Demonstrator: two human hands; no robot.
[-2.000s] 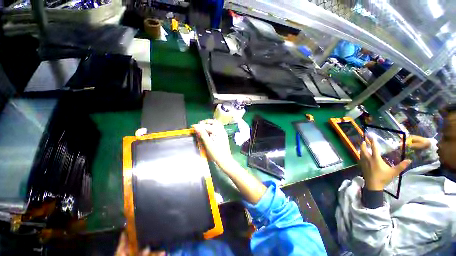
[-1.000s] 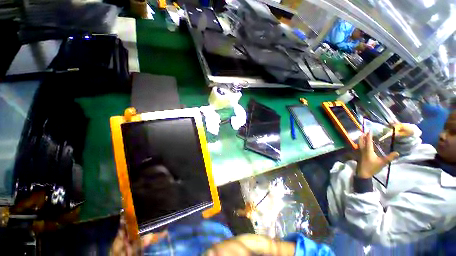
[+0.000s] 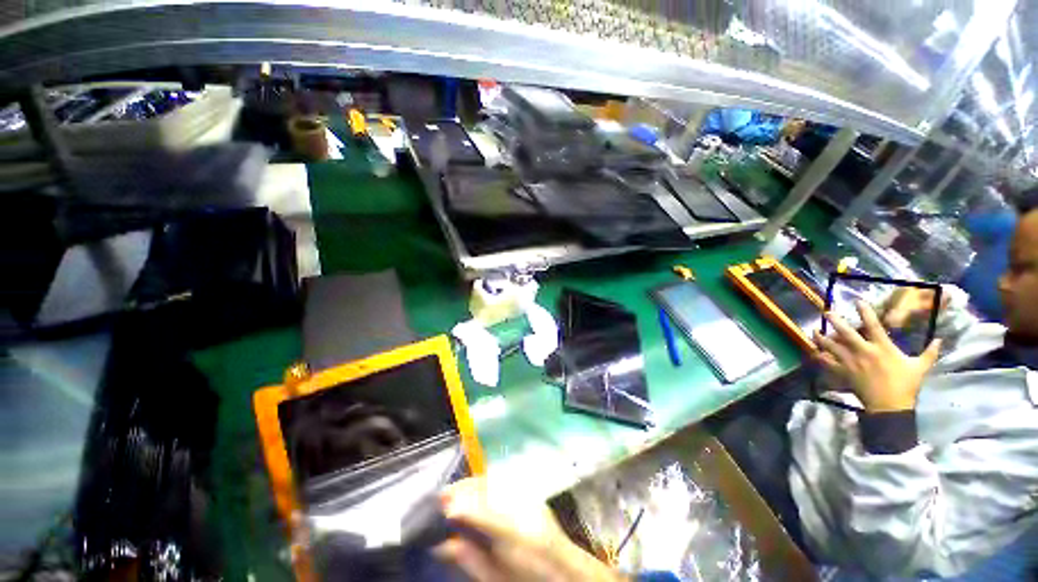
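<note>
The orange jig [image 3: 269,438] lies at the lower left of the view, its lower part cut off by the frame edge. A dark glossy display panel [image 3: 370,421] is inside it. A shiny, see-through film or sheet [image 3: 393,491] with bright glare covers the panel's lower half. My right hand [image 3: 518,532] is blurred, at the jig's lower right, its fingertips by the sheet's right side; whether they pinch it I cannot tell. My left hand is not in view.
A dark grey pad [image 3: 355,318] lies behind the jig, dark stacked panels [image 3: 148,455] left. White bottle [image 3: 501,298], tissues [image 3: 480,350], glossy panels [image 3: 603,358] and an open carton of film [image 3: 672,512] are right. A parts tray [image 3: 569,256] is behind; a neighbour [image 3: 911,421] holds a black-bordered panel.
My right hand has moved from the carton side at the bottom to the jig's lower right. Glare now covers more of the panel's lower half. The view has tilted up.
</note>
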